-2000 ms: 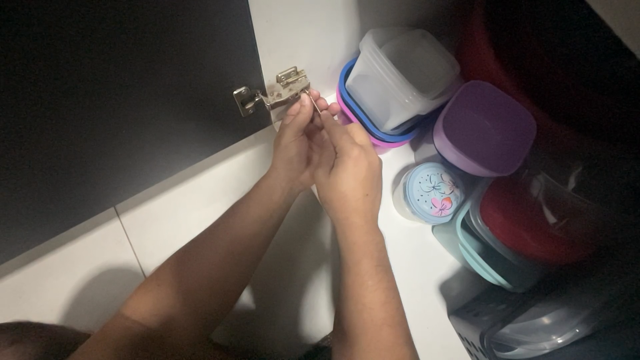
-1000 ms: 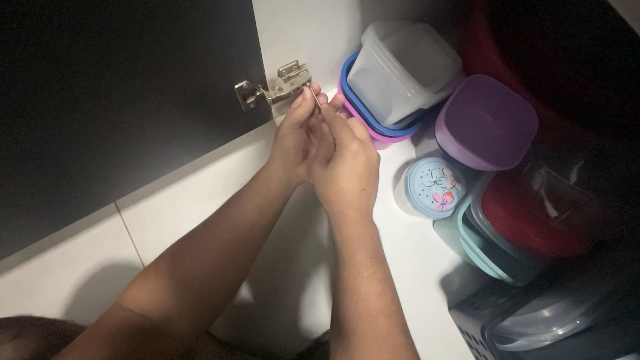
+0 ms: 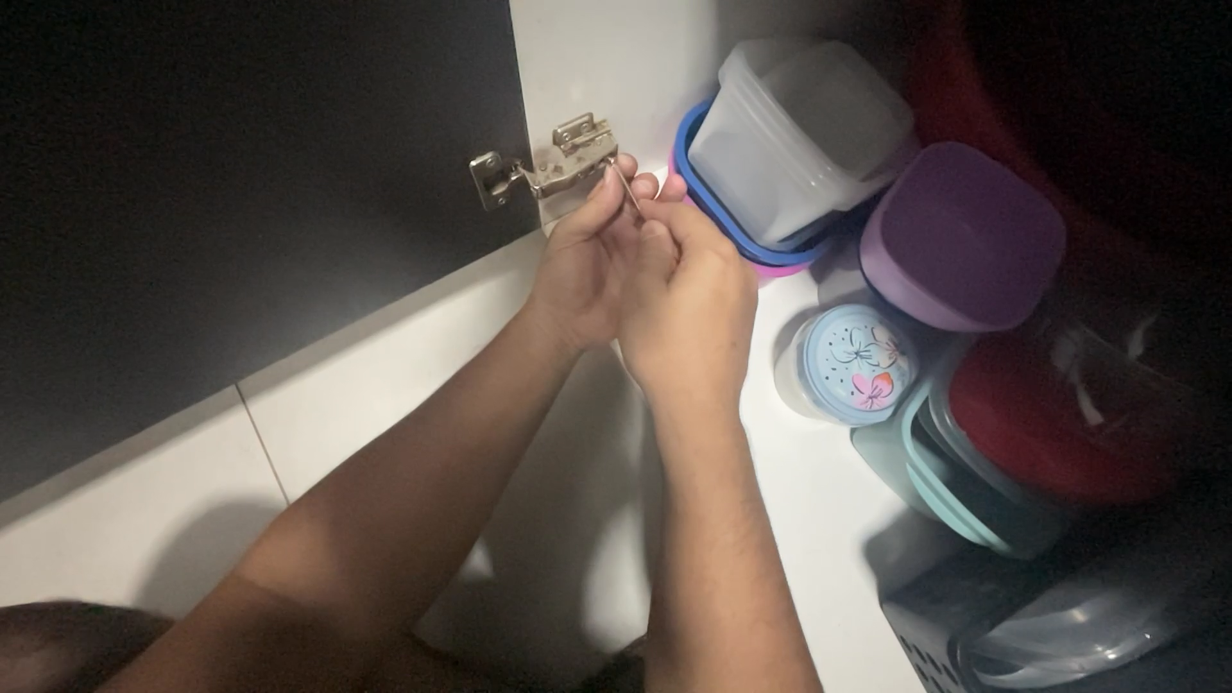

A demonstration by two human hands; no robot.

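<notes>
A metal concealed cabinet hinge (image 3: 573, 164) joins the dark cabinet door (image 3: 260, 192) to the white side panel (image 3: 616, 58). My left hand (image 3: 587, 250) is at the arm end of the hinge, its thumb and fingertips around a thin metal rod (image 3: 627, 186). Just right of it, my right hand (image 3: 693, 289) pinches the lower part of this rod between thumb and forefinger. The rod's upper end meets the hinge arm or lies very close to it; its lower end is hidden in my right hand, so its kind cannot be told.
Right of my hands stand a clear plastic container (image 3: 799, 144) in a blue-rimmed one (image 3: 751, 241), a purple tub (image 3: 962, 236), a jar with a blue flowered lid (image 3: 859, 364), a teal container (image 3: 924, 472) and a red lid (image 3: 1059, 423). A dark perforated basket (image 3: 924, 635) is at lower right.
</notes>
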